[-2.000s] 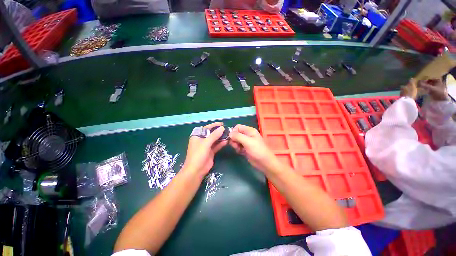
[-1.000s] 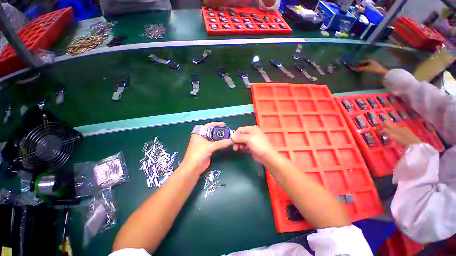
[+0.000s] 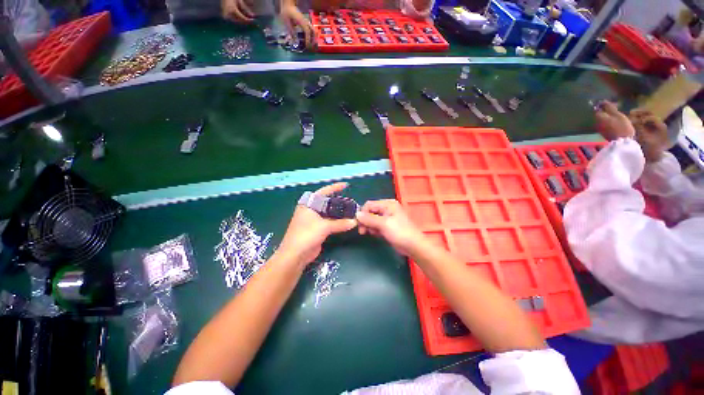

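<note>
My left hand [image 3: 310,231] holds a watch head [image 3: 340,207] with a silver-grey band [image 3: 313,201] lying over the base of its fingers. My right hand [image 3: 386,222] is at the right edge of the watch head, thumb and fingertip pinched together. Any small part between those fingertips is too small to tell. A larger pile of silver slivers [image 3: 241,251] lies left of my hands, and a smaller pile of fine pieces [image 3: 327,282] lies below them.
An orange-red compartment tray [image 3: 480,212] lies at right, partly under my right forearm, with a dark watch head [image 3: 454,324] in a pocket. Watches lie on the belt [image 3: 247,146]. A fan [image 3: 73,224] and plastic bags [image 3: 168,264] stand left. A neighbour's white sleeve [image 3: 610,208] is at far right.
The watch head has turned in my left hand, and its round centre no longer shows. The neighbour's hands have moved off the right tray. Hands have appeared across the belt.
</note>
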